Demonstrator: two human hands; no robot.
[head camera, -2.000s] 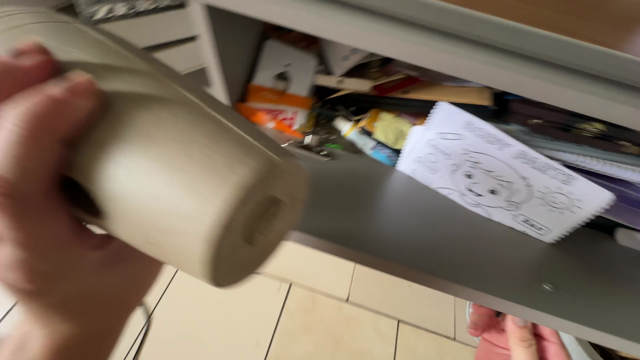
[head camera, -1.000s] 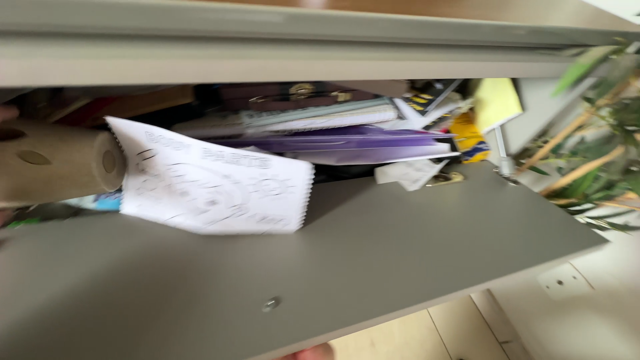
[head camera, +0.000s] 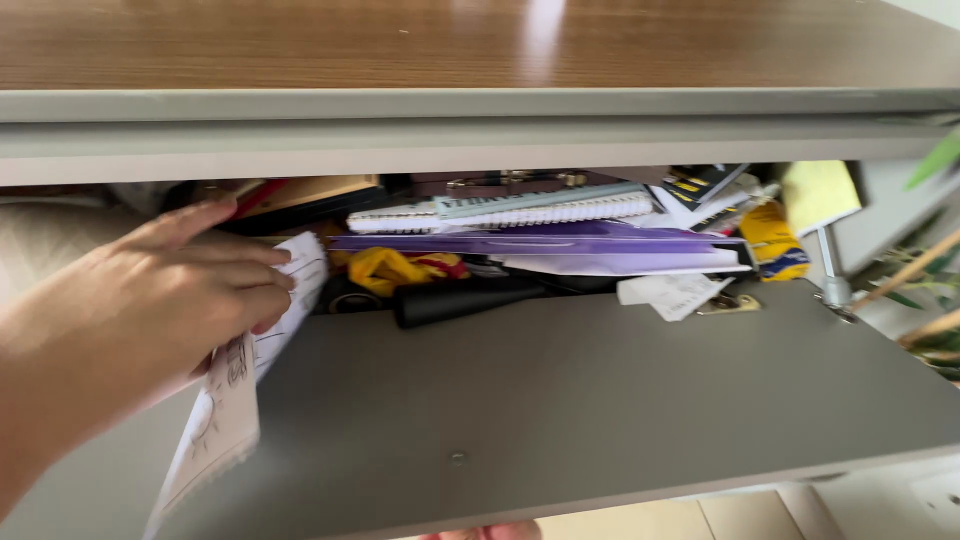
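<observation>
My left hand (head camera: 187, 285) reaches in from the left, over a folded white sheet with a line drawing (head camera: 232, 420), which it appears to hold beneath the fingers. Behind the wrist, at the left edge, lies the beige cylindrical object (head camera: 52, 240), partly hidden. Only the fingertips of my right hand (head camera: 484, 532) show, under the front edge of the grey fold-down door (head camera: 600, 397). Inside the compartment are a spiral-bound notebook (head camera: 525, 210), a purple folder (head camera: 540, 241), a black handle-like object (head camera: 465, 298) and a yellow cloth-like item (head camera: 386, 271).
A wood-grain top (head camera: 450, 49) covers the grey cabinet. A metal door stay (head camera: 831, 262) joins the door at the right, near small white papers (head camera: 671, 292), a yellow and blue packet (head camera: 776, 240) and a yellow pad (head camera: 817, 195). Plant leaves (head camera: 934, 277) hang at the far right.
My left hand has come off the beige cylinder and onto the drawing sheet, which was spread on the door and is now bent and tilted. The black handle-like object now shows.
</observation>
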